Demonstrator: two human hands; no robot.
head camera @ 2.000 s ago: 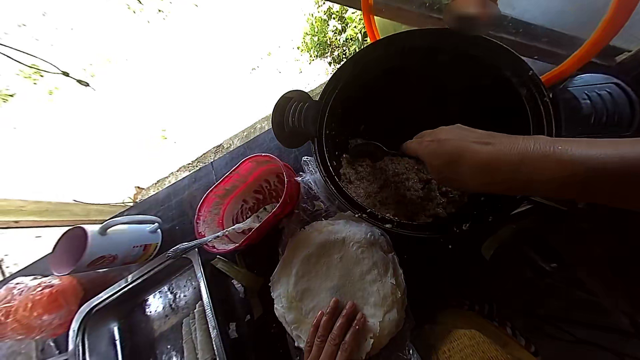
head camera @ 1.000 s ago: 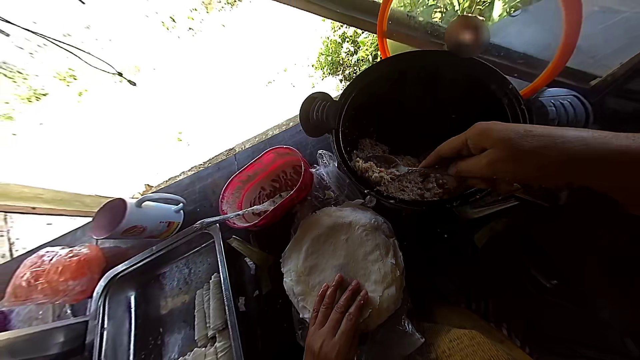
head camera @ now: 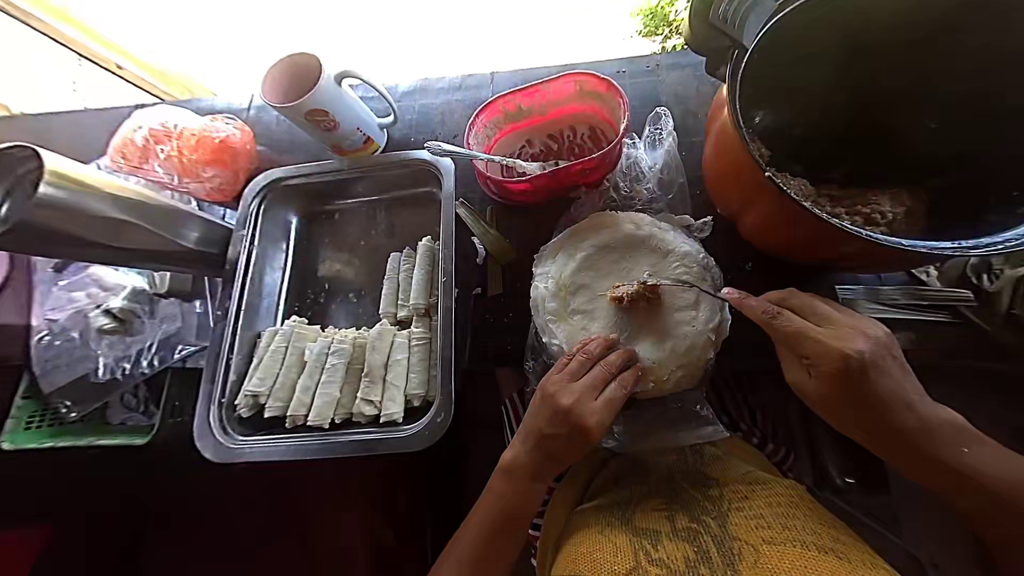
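A stack of round, pale wrappers [head camera: 584, 256] lies on clear plastic in front of me. My right hand [head camera: 832, 360] holds a metal spoon [head camera: 688, 285] by its handle, its bowl end over the wrappers. Beneath the spoon's tip sits a small mound of brown, minced-looking filling [head camera: 634, 294]. My left hand [head camera: 588, 392] rests on the near edge of the wrappers, its fingers close together. More filling [head camera: 856, 206] shows inside a large dark-lined pot [head camera: 724, 160] at the right. Rolled wrappers [head camera: 328, 372] lie in a metal tray [head camera: 210, 424] to the left.
A red plastic tub [head camera: 480, 180] with pale paste and a spoon across its rim stands behind. Near it are a white mug [head camera: 332, 112] and an orange bundle in plastic [head camera: 184, 152]. A green basket [head camera: 72, 432] and metal cylinder [head camera: 104, 212] are at the left.
My right hand has moved from the pot to above the wrappers with the spoon. Filling now lies on the top wrapper. The view has swung left and down.
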